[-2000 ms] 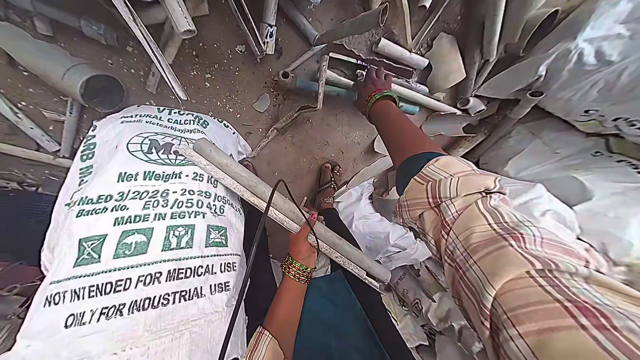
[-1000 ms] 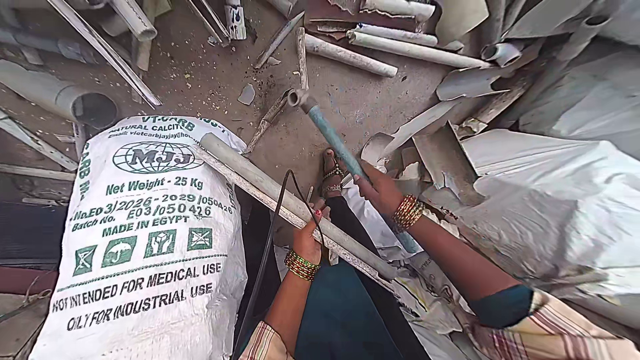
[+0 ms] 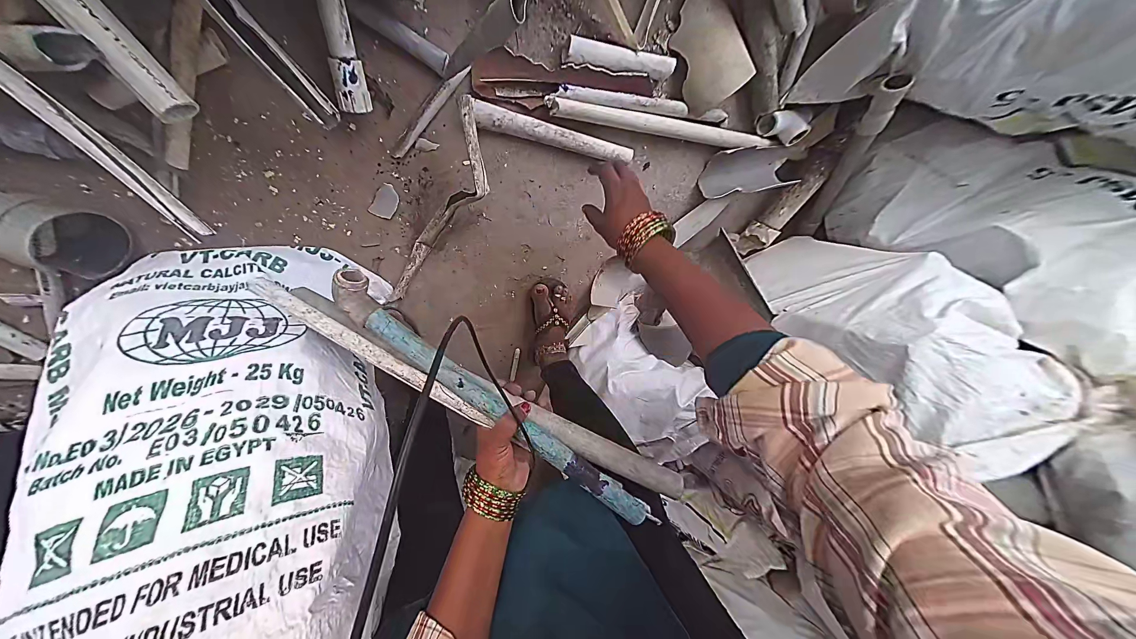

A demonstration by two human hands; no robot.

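My left hand (image 3: 503, 446), with bangles at the wrist, grips a bundle of plastic pipes low in the middle of the view. The bundle has a blue-painted pipe (image 3: 444, 362) with a fitting at its upper end, a whitish strip (image 3: 382, 353) and a grey pipe (image 3: 621, 457). A thin black cable (image 3: 414, 422) loops over it. My right hand (image 3: 619, 206) reaches out over the floor with its fingers apart and nothing in it. Just beyond its fingertips lies a whitish pipe (image 3: 550, 130), and a longer white pipe (image 3: 657, 122) lies behind that.
A printed white woven sack (image 3: 222, 426) stands at the left. Pipe scraps, among them a wide grey pipe (image 3: 67, 235), lie at the left and along the top. White sacks (image 3: 923, 328) fill the right. A sandalled foot (image 3: 550, 319) is on the dirt floor (image 3: 524, 222).
The blue pipe, in my right hand one second ago, is now in my left hand with the other pieces. My right hand has let go of it and moved up towards the pipes on the floor.
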